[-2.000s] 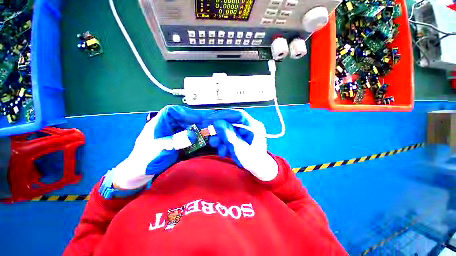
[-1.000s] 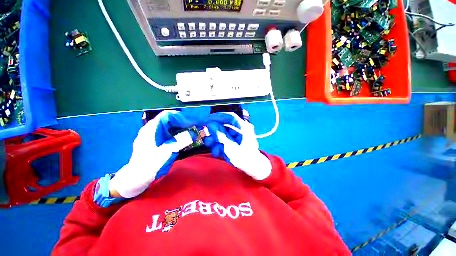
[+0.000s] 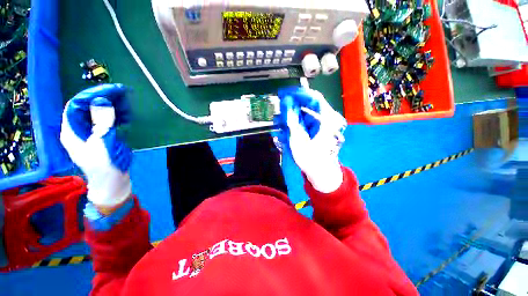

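Note:
A green circuit board lies on the white power strip at the bench's front edge. My right hand, in a white glove with blue fingers, is at the board's right end; its fingers are closed on a thin white cable. The plug end is hidden by the fingers. My left hand, gloved alike, is raised at the left with curled fingers apart and nothing seen in it. It is just in front of a lone circuit board on the green mat.
The test instrument with lit yellow digits stands behind the strip. A blue bin of boards is at the left, an orange-red bin of boards at the right. A white power cord crosses the mat. A red stool stands at lower left.
The board has gone from between my hands above my lap onto the power strip. My left hand has moved left towards the lone board. My right hand has moved forward and right.

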